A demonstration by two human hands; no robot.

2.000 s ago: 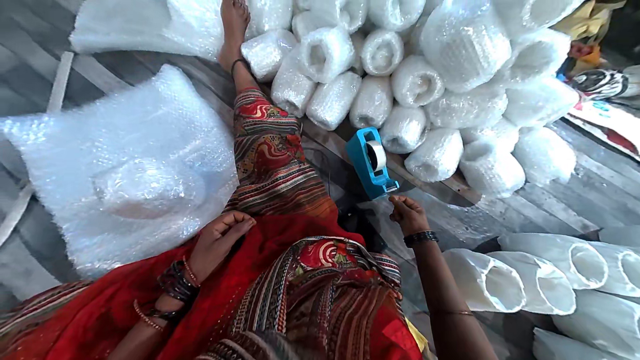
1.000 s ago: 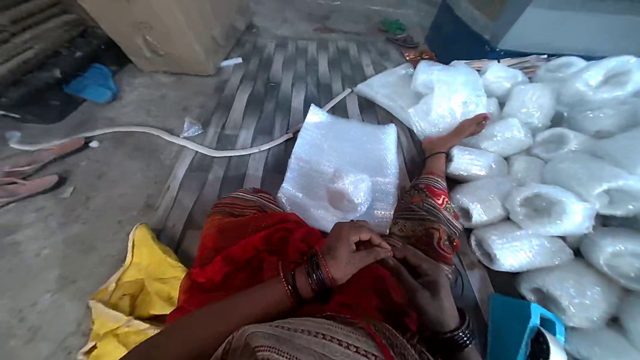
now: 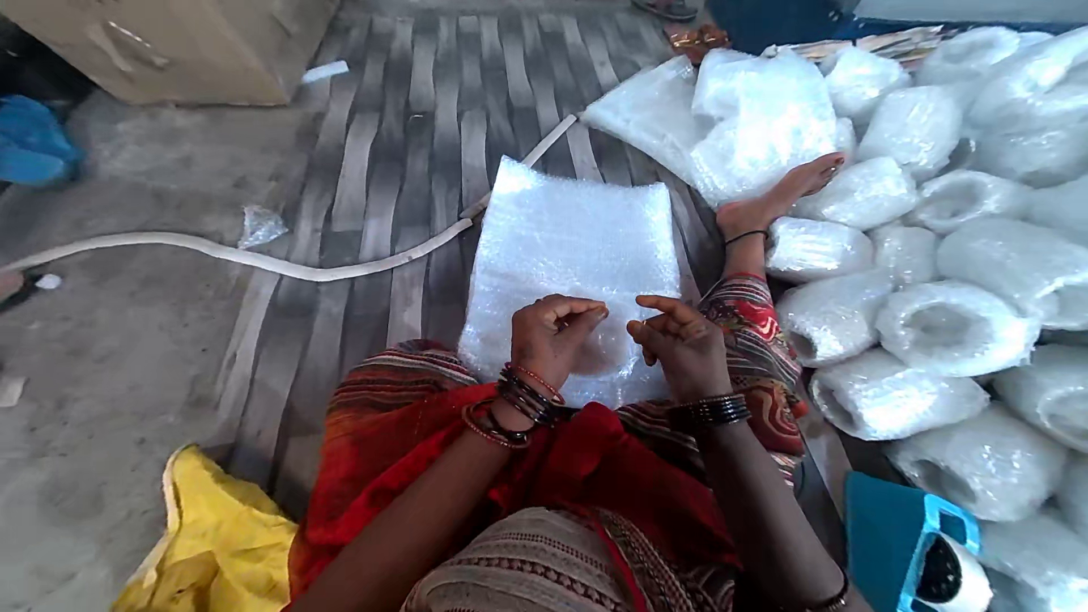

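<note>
A sheet of bubble wrap (image 3: 578, 229) lies on the striped mat between my legs, with a rounded object dimly visible through its near part. Over that part is my left hand (image 3: 558, 327), thumb and fingertips pinched together; a thin clear piece of tape may be between them, too faint to tell. Just to its right, my right hand (image 3: 677, 340) has its index finger extended and its thumb apart from it; whether it holds anything is unclear. A blue tape dispenser (image 3: 884, 527) with a roll of tape stands at the lower right.
Many bubble-wrapped bundles (image 3: 956, 327) are heaped on the right, beside my bare foot (image 3: 778, 200). More bubble wrap (image 3: 650, 115) lies beyond it. A pale hose or cord (image 3: 319, 274) crosses the striped mat (image 3: 382, 153). A cardboard box (image 3: 195, 51) stands at upper left, a yellow sack (image 3: 221, 527) at lower left.
My right hand has moved from beside the tape dispenser to above the bubble wrap sheet. My hands, together one second ago, are now slightly apart. The view has turned.
</note>
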